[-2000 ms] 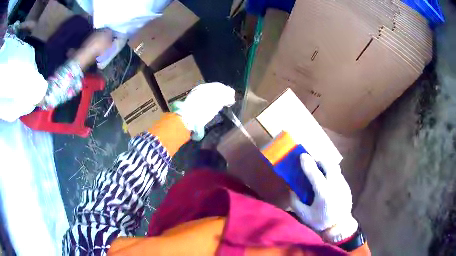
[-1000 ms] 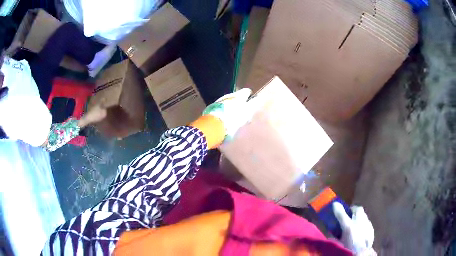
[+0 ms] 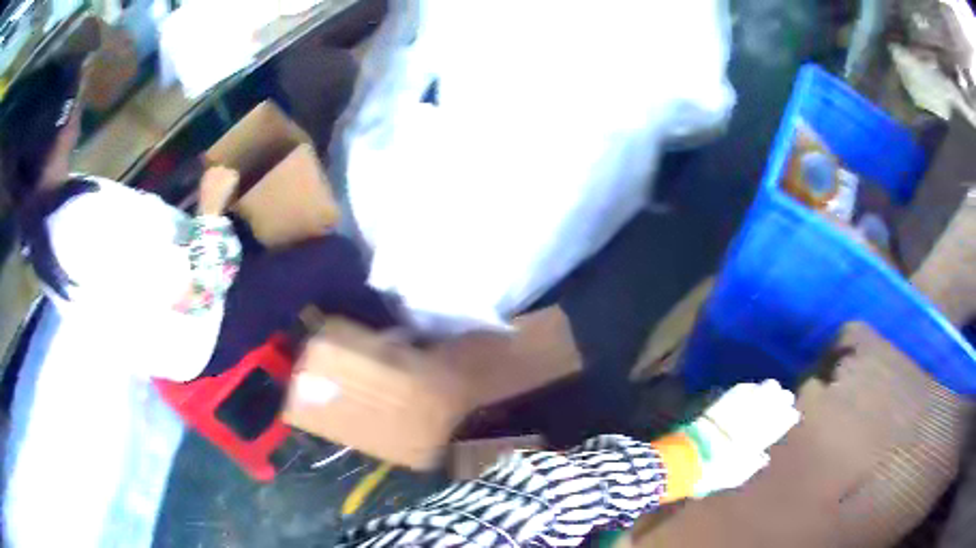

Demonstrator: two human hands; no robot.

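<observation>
My left hand [image 3: 749, 434], in a white glove with an orange cuff, reaches out over the flat carton blanks [image 3: 856, 450] at the lower right. Its fingers point right, toward the stack; I cannot tell whether they touch it or grip anything. My right hand is out of the picture, and so is the tape gun. The blanks are a thick brown stack beside the blue crate [image 3: 738, 289]. A brown carton [image 3: 375, 401] lies on the floor at lower centre-left, blurred, with other cartons behind it.
A large white bag [image 3: 514, 161] fills the top centre. A person in a white top [image 3: 118, 262] is at the left by a red stool [image 3: 230, 412], a hand at an open carton [image 3: 284, 193]. A tape roll [image 3: 816, 171] lies in the crate.
The view has swung up, bringing the crate and white bag into sight. My left hand has left the box and reached to the blanks. The worked box, tape gun and right hand have left the picture.
</observation>
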